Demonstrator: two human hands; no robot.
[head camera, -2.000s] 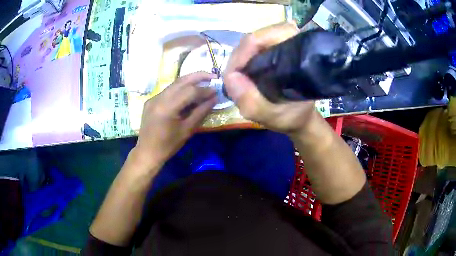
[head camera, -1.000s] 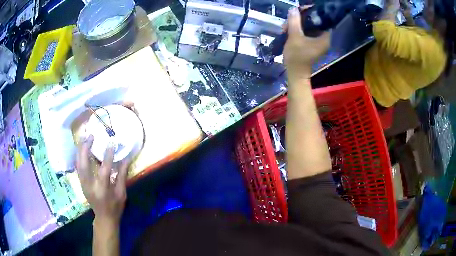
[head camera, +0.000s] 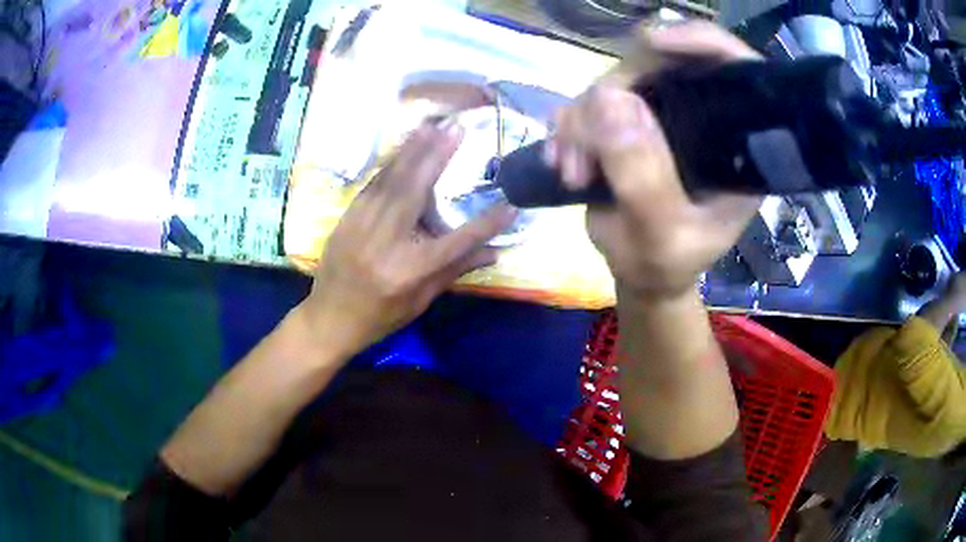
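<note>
A round white disc (head camera: 455, 182) lies on the yellowish work pad (head camera: 551, 277), with thin lead wires (head camera: 499, 132) rising from its middle. My right hand (head camera: 662, 169) is closed around a black electric screwdriver (head camera: 757, 122), held almost level, its front end over the disc's middle. The bit tip is too blurred to tell. My left hand (head camera: 387, 238) lies at the disc's near left edge, thumb and fingers spread around it, steadying it. Whether its fingertips pinch a small part cannot be told.
A red basket (head camera: 779, 386) stands below the bench at the right. Metal blocks (head camera: 789, 238) lie right of the pad. A person in a yellow sleeve (head camera: 900, 386) is at the far right. A pink sheet (head camera: 117, 138) lies at the left.
A second ago my right hand was out over the metal blocks with the screwdriver; now it is back over the disc. My left hand remains at the disc. The view has swung back left.
</note>
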